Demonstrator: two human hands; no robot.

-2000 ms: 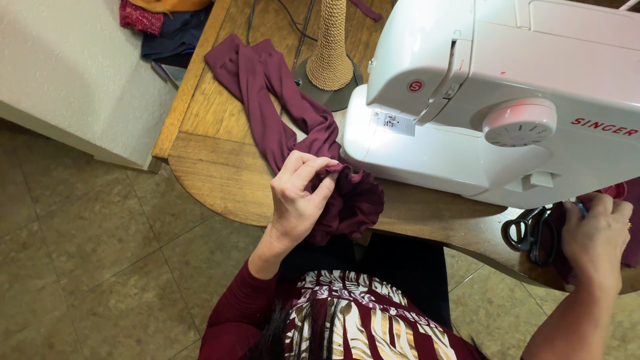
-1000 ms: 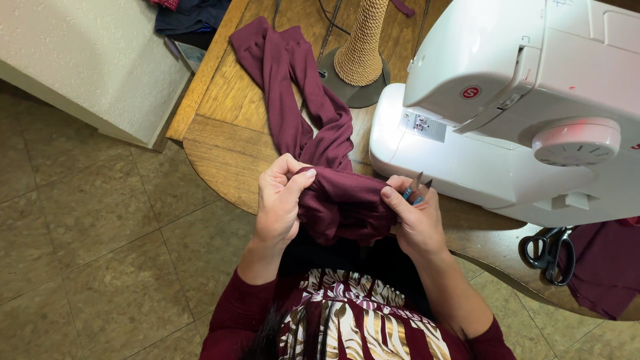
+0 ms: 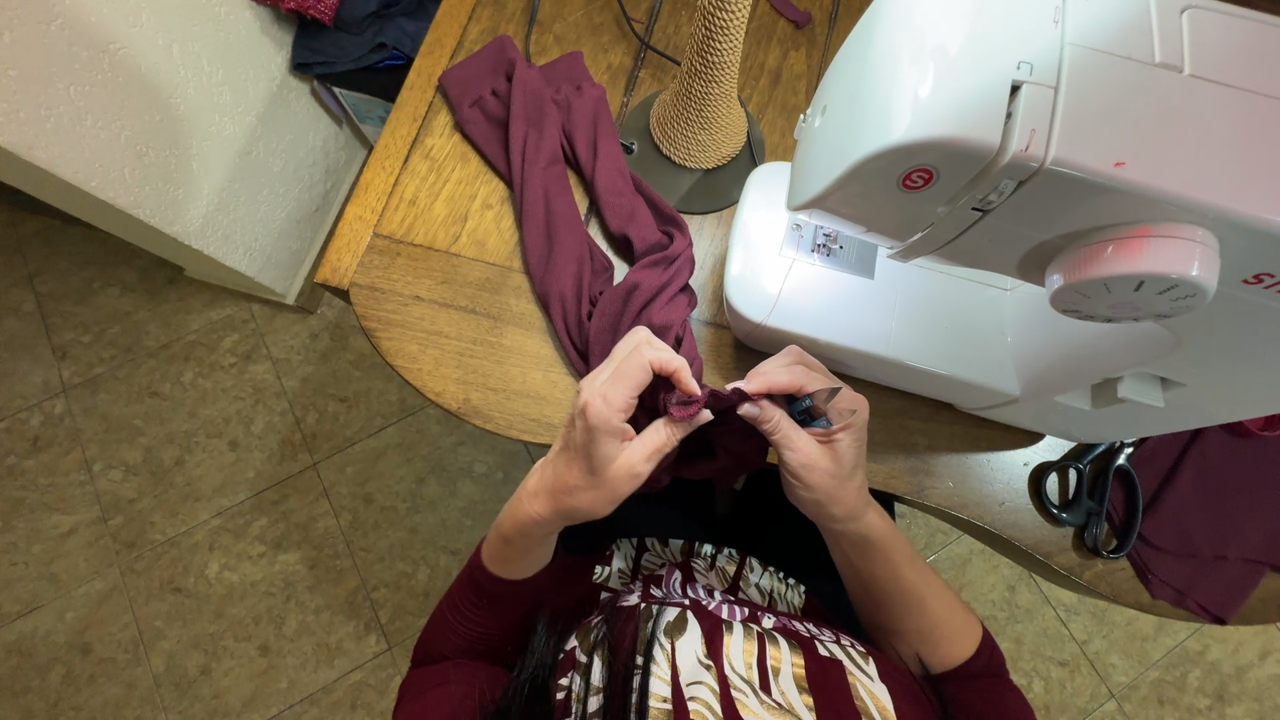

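A maroon knit garment point(image 3: 575, 200) with two long sleeves or legs lies over the wooden table, its near end gathered in my hands at the edge. My left hand point(image 3: 625, 430) pinches a seamed edge between thumb and finger. Close beside it, my right hand point(image 3: 810, 430) grips the same edge and also holds small thread snips point(image 3: 812, 408), blades pointing out to the right past the fingers. The garment's lower part hangs dark below my hands and is partly hidden.
A white sewing machine point(image 3: 960, 300) stands at the right, its light on. Behind the garment is a rope-wrapped lamp base point(image 3: 700, 110) with cords. Black-handled scissors point(image 3: 1090, 495) and maroon fabric point(image 3: 1200, 510) lie at the right edge. A white wall point(image 3: 180, 130) borders the left side.
My right hand has come from the scissors at the right to the garment, with the snips in it. The fabric stretched between my hands a second ago is now bunched, my hands closer together.
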